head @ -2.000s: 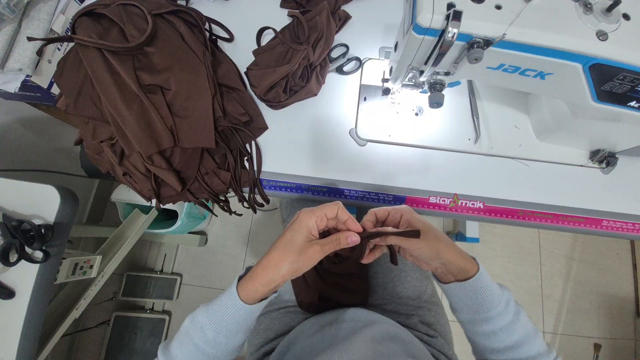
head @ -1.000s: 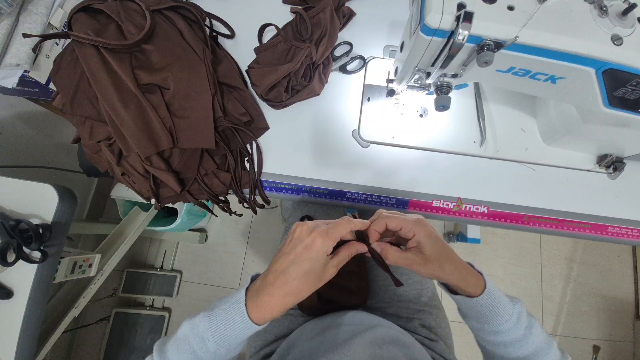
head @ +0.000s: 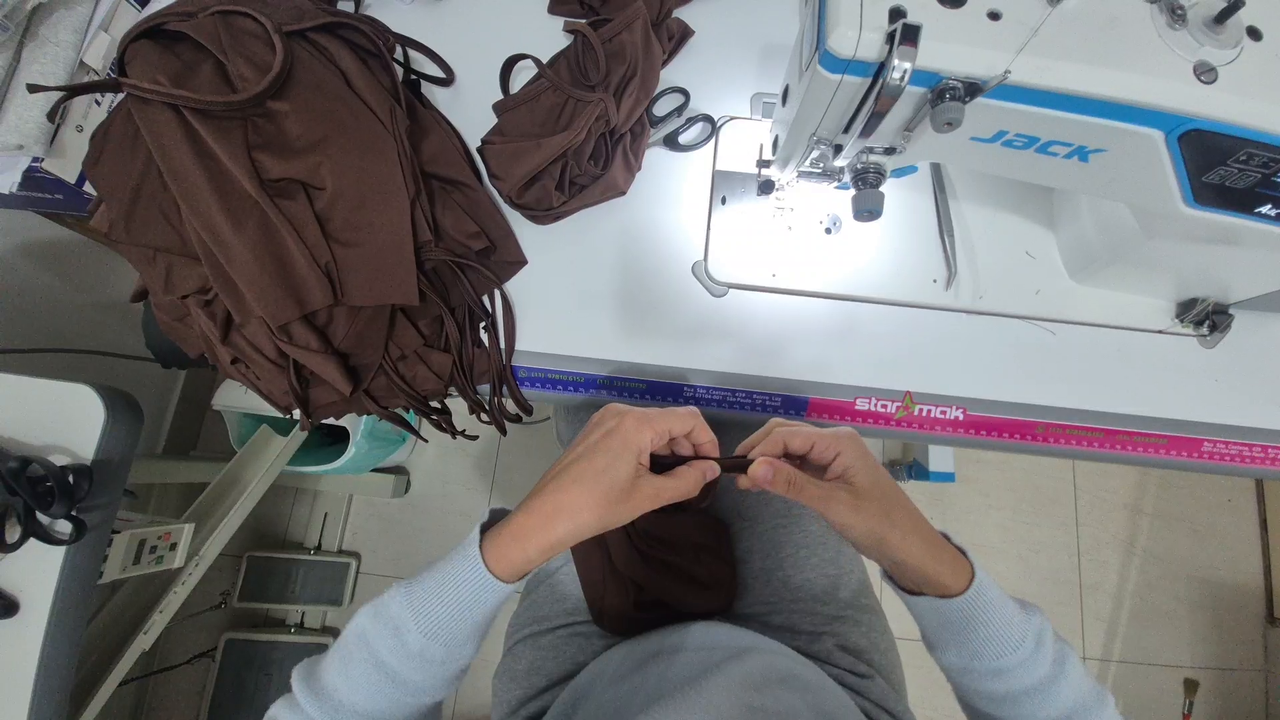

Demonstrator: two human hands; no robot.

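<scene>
Above my lap, a narrow brown fabric strap (head: 733, 465) runs level between my two hands. My left hand (head: 640, 465) pinches it between thumb and fingers, and my right hand (head: 815, 470) grips its other side a short way off. The brown garment (head: 660, 570) hangs below my left hand and rests on my thighs. Part of the strap is hidden in my fingers. Both hands are just off the table's front edge.
A large heap of brown fabric pieces (head: 300, 200) with dangling straps overhangs the table edge (head: 680, 385). Beyond it lie a smaller brown garment (head: 570, 130) and scissors (head: 683, 120). A sewing machine (head: 1000, 130) stands at right, tweezers (head: 943, 225) on its bed. Black-handled scissors (head: 40, 500) lie far left.
The strap end that pointed down to the right of my hands one second ago is no longer seen there. The strap is now stretched level, and a small gap shows between my fingertips.
</scene>
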